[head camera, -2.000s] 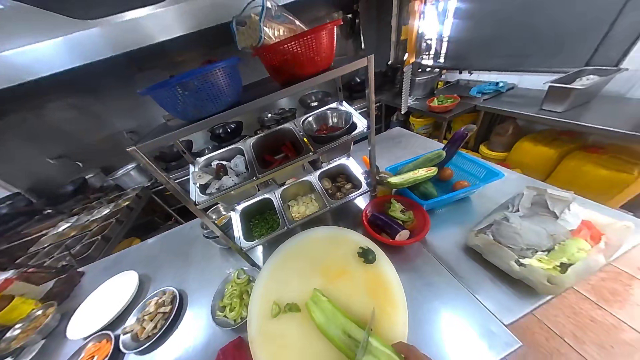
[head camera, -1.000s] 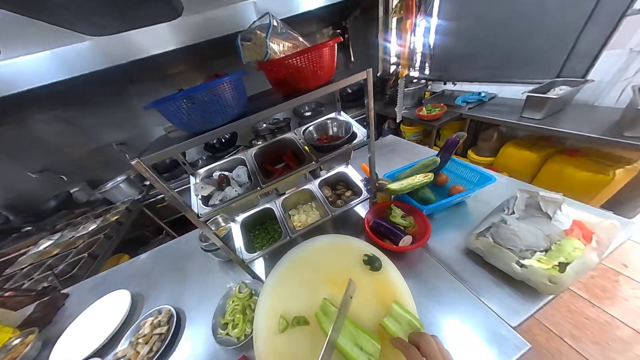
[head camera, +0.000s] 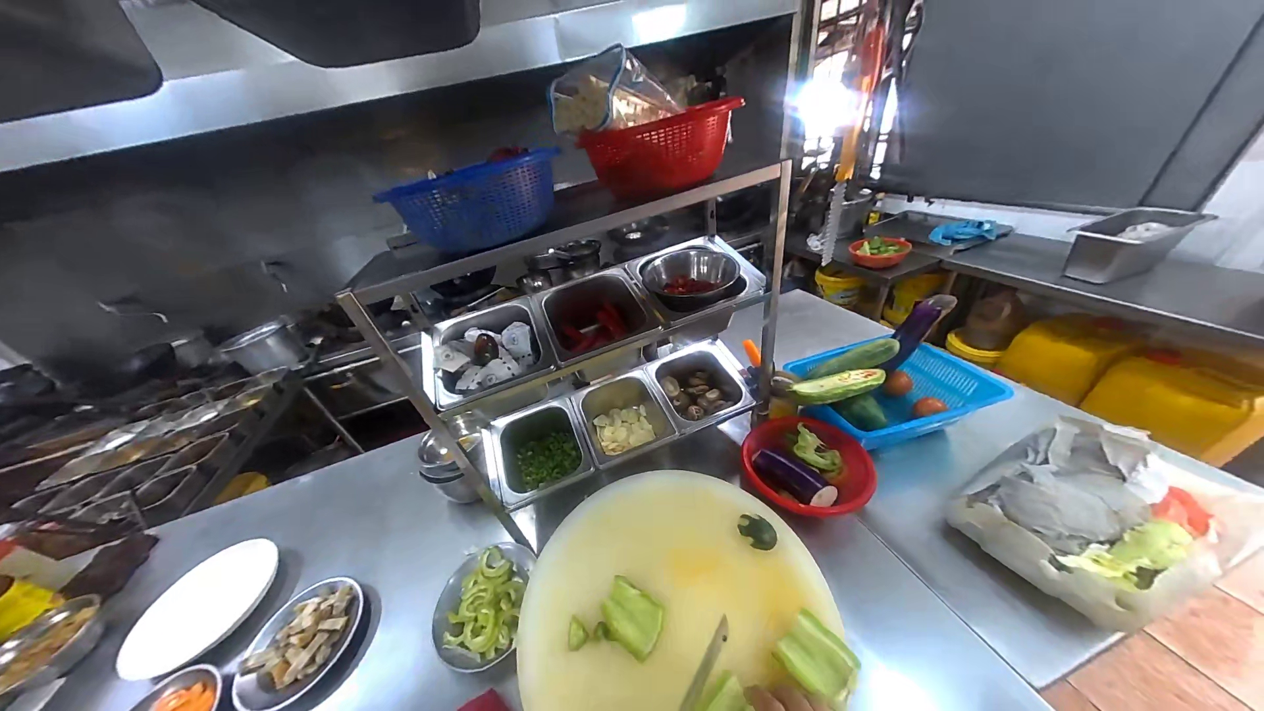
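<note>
Green pepper pieces lie on the round cutting board: one piece left of centre with small scraps, another at the right. Between them, a knife blade stands over the board beside a pepper piece at the bottom edge. Fingers of a hand, apparently my right hand, touch that lower piece; most of this hand is cut off by the frame. The knife's handle and whatever holds it are out of view. A dark green pepper end lies near the board's upper right.
Left of the board is a metal dish of sliced green pepper. A red bowl with a cut eggplant and a blue basket of vegetables stand beyond its right side. A metal rack holds ingredient trays behind; a lined scrap container is at right.
The long pepper has been cut into separate pieces. One piece now lies left of the knife, apart from the others. The fingers have moved to the lower piece by the blade.
</note>
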